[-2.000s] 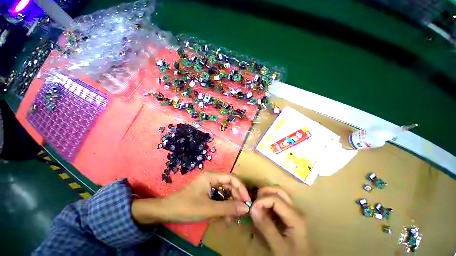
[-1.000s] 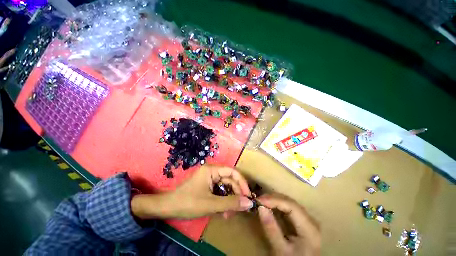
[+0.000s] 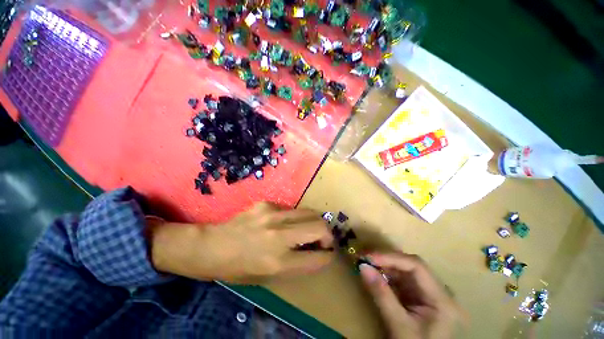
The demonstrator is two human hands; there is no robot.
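Note:
My left hand (image 3: 245, 242) is palm down at the seam of the red mat and brown board. Dark bits show between its fingers; what it holds is hidden. Several small black pieces (image 3: 342, 233) lie on the board by its fingertips. My right hand (image 3: 414, 291), cut off by the bottom edge, pinches a tiny dark and whitish module (image 3: 367, 263) between thumb and finger, a yellow bit beside it. A heap of black pieces (image 3: 235, 139) lies on the red mat (image 3: 149, 149). Green modules (image 3: 265, 56) fill a clear tray behind it.
A white box (image 3: 430, 212) holds a red-orange tube (image 3: 412, 148). A white bottle (image 3: 530, 163) lies beside it, near the pale rail (image 3: 463, 93). Loose green modules (image 3: 508, 263) and a shiny clear bag (image 3: 535, 304) are at right. A purple tray (image 3: 56, 73) is far left.
The view has moved closer and down. My left hand has turned palm down and its fingertips have parted from my right hand's. Black pieces now show on the board between them.

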